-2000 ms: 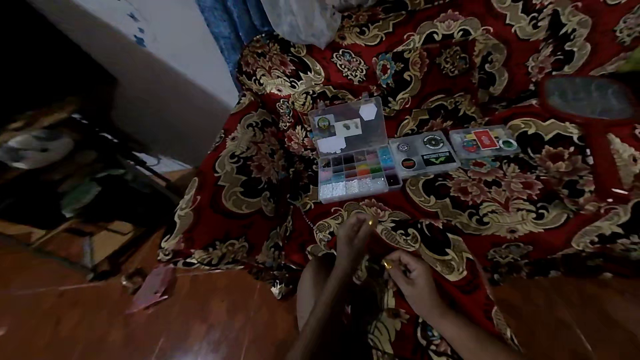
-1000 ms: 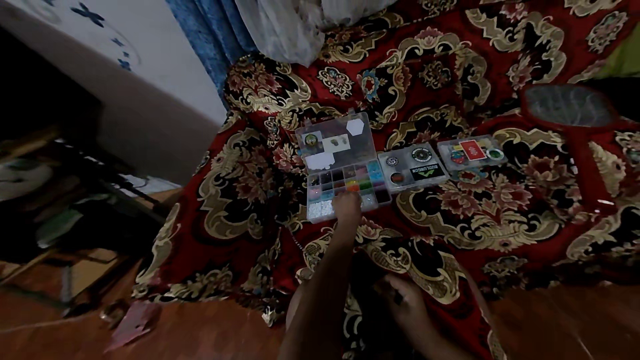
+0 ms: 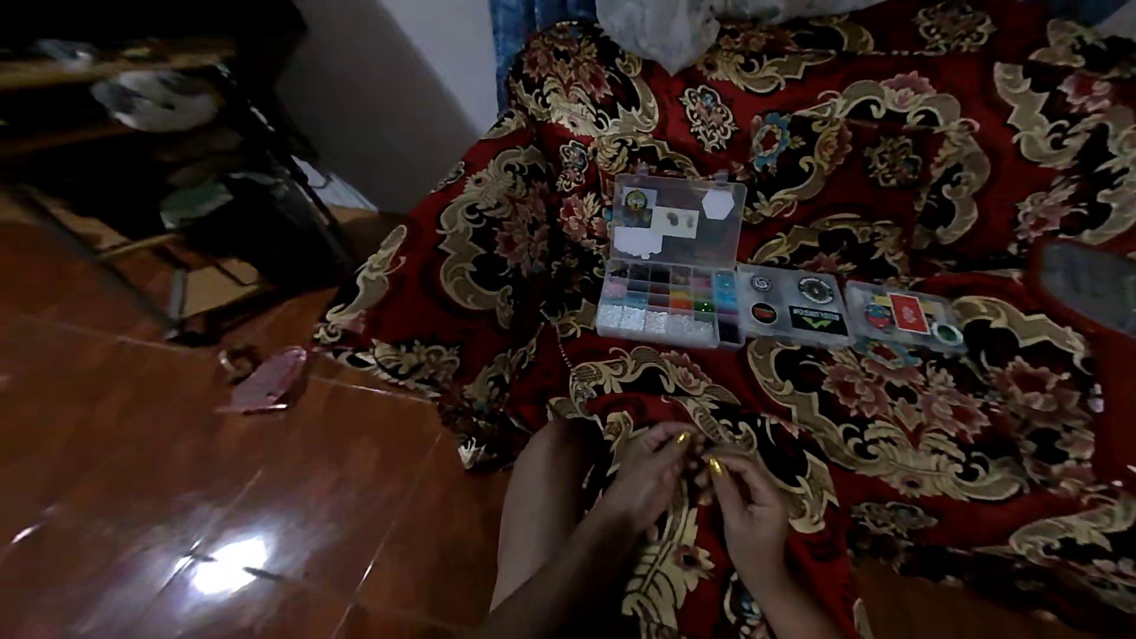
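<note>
My left hand (image 3: 652, 470) and my right hand (image 3: 750, 501) are close together above my lap, fingertips pinched toward each other. Whatever lies between the fingertips is too small and dark to make out. Beyond them on the patterned red cloth sits an open clear plastic compartment box (image 3: 657, 335) with small beads of several colours sorted in it. Its raised lid (image 3: 710, 241) bears paper pieces and a round sticker. To its right lie a closed plastic case (image 3: 781, 333) with stickers and a smaller clear case (image 3: 927, 342) with a red card on it. A thin beaded strand (image 3: 561, 344) lies left of the box.
The floral cloth (image 3: 932, 435) covers the seat and its back. A dark-framed oval object (image 3: 1087, 284) is at the right edge. A shelf rack (image 3: 98, 248) stands at left, and a pink item (image 3: 271, 380) lies on the tiled floor. A translucent bag (image 3: 661, 31) hangs over the top.
My left hand was over the bead box a second ago and is now back beside my right hand, above my lap.
</note>
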